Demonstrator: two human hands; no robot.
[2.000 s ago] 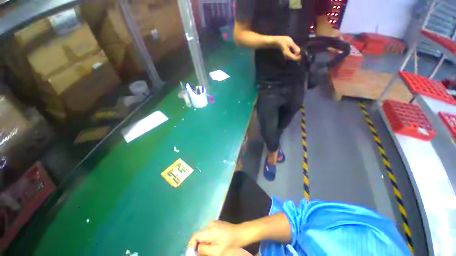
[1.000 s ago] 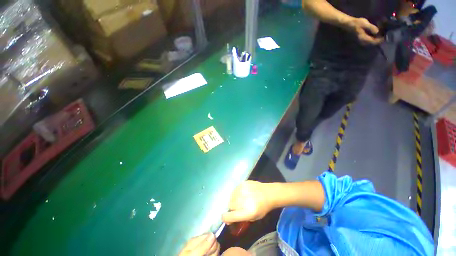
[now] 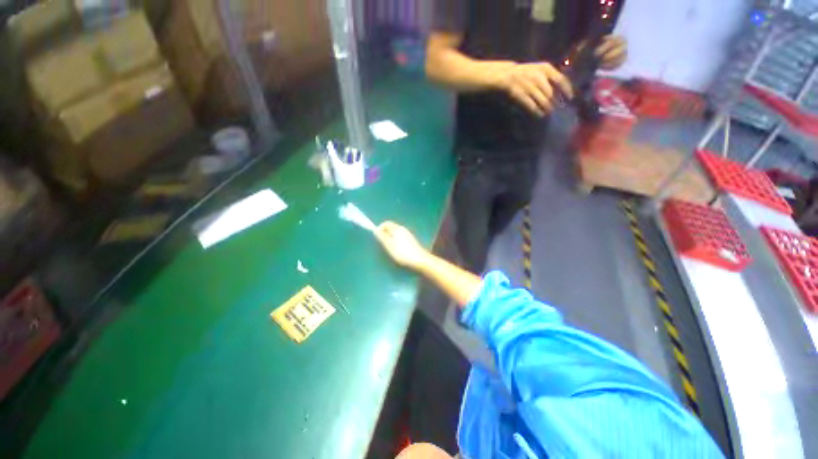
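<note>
My right hand (image 3: 401, 245), in a blue sleeve, reaches out over the green bench (image 3: 215, 359). Its fingers are closed on the near end of a small, pale, elongated piece (image 3: 356, 216); the far end is blurred, and I cannot tell what it is. A yellow label sheet (image 3: 303, 314) with black print lies flat on the bench, nearer to me than the hand. A thin dark tool (image 3: 340, 298) lies beside its right corner. My left hand cannot be made out; a skin-coloured shape at the bottom edge is unclear.
A white tool cup (image 3: 347, 168) stands by a metal post (image 3: 348, 81), beyond my hand. A white paper (image 3: 242, 218) lies at the far left side. A person in dark clothes (image 3: 502, 116) stands at the bench's right edge. Red trays (image 3: 706, 233) sit on the right.
My right hand has moved from low near my body out toward the tool cup, now with the pale piece in it. My left hand has dropped from sight. The view has swung right again.
</note>
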